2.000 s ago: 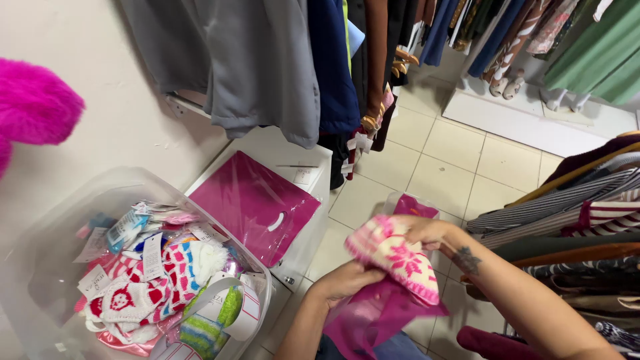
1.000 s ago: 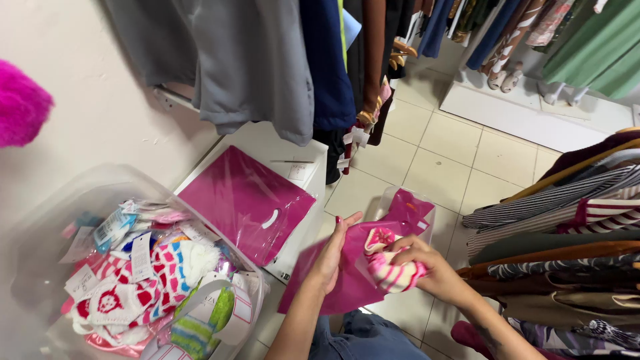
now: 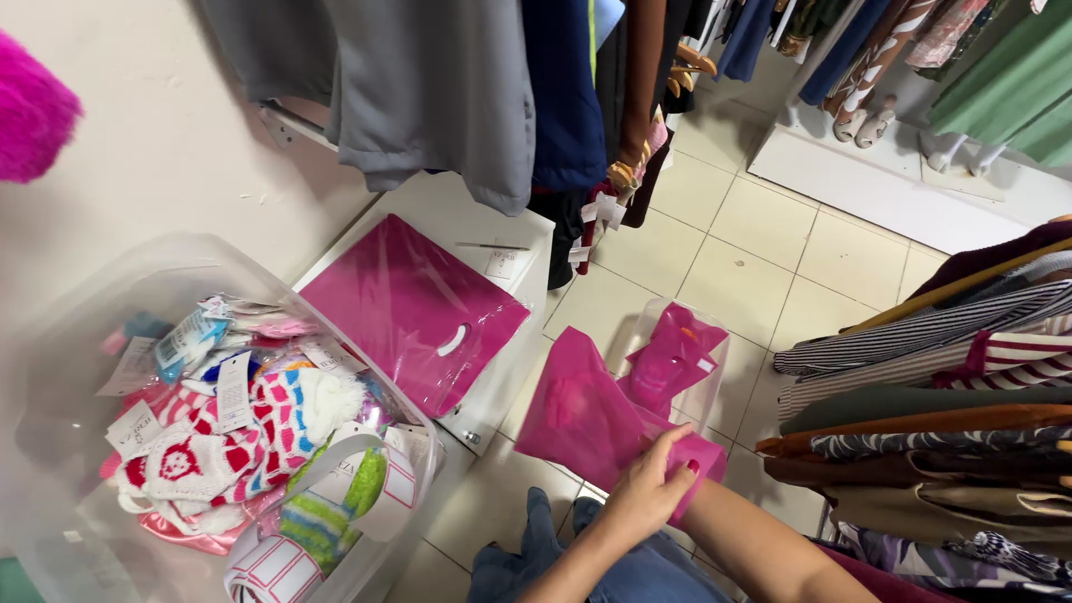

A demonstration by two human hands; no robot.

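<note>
A magenta plastic bag [image 3: 578,402] is spread over my right hand [image 3: 574,406], which is inside it and shows only faintly through the plastic. What its fingers hold is hidden. My left hand [image 3: 649,481] grips the bag's mouth near my right wrist. The knitted item seen earlier is not distinct; a pinkish shape shows through the bag. A stack of flat magenta bags [image 3: 410,310] in clear wrap lies on a white cabinet. Left of it, a translucent bin [image 3: 213,260] holds tagged knitted items [image 3: 193,465] and a roll of red-bordered labels [image 3: 276,569].
A clear container [image 3: 712,385] with filled magenta bags [image 3: 670,356] stands on the tiled floor beyond my hands. Grey and navy garments [image 3: 427,100] hang above the white cabinet [image 3: 519,293]. A clothes rack [image 3: 938,402] is at right, a white platform [image 3: 879,184] at the back.
The pink and cream knitted item, earlier in my right hand outside the bag, no longer shows there. My right hand has gone into the bag, and my left hand has moved to its mouth.
</note>
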